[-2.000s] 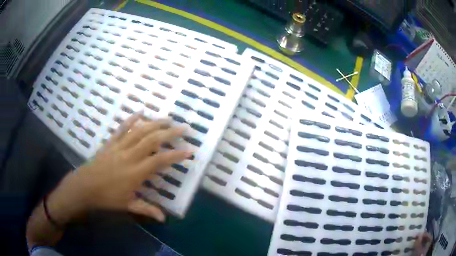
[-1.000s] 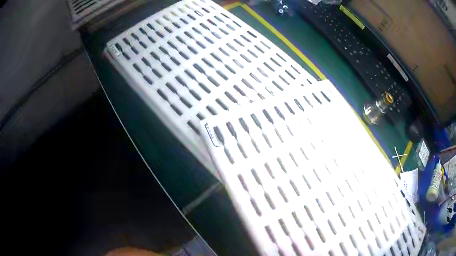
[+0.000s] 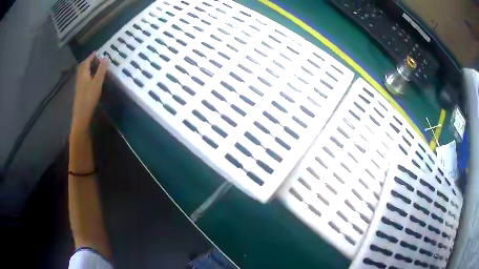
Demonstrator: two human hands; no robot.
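Note:
A large white foam tray [image 3: 210, 79] with rows of dumbbell-shaped slots, many looking dark, lies on the green mat. My left hand [image 3: 92, 79] is at its far left corner, thumb and finger touching the edge; whether they grip it is unclear. A second slotted tray [image 3: 339, 173] lies to its right, against or slightly under its right edge. A third tray [image 3: 415, 220] overlaps the second at the lower right and is cut off by the frame. My right hand is not in view.
A yellow-taped green mat [image 3: 247, 231] lies under the trays. A keyboard [image 3: 373, 31] and glassy bottle with brass top [image 3: 402, 76] stand behind. A vented white panel [image 3: 71, 18] is at upper left. A pale blurred shape [image 3: 471, 157] fills the right edge.
My left hand has come to the left tray's corner. The tray with a labelled corner that overlapped the left one a second ago no longer covers it. The view has shifted left since two seconds ago.

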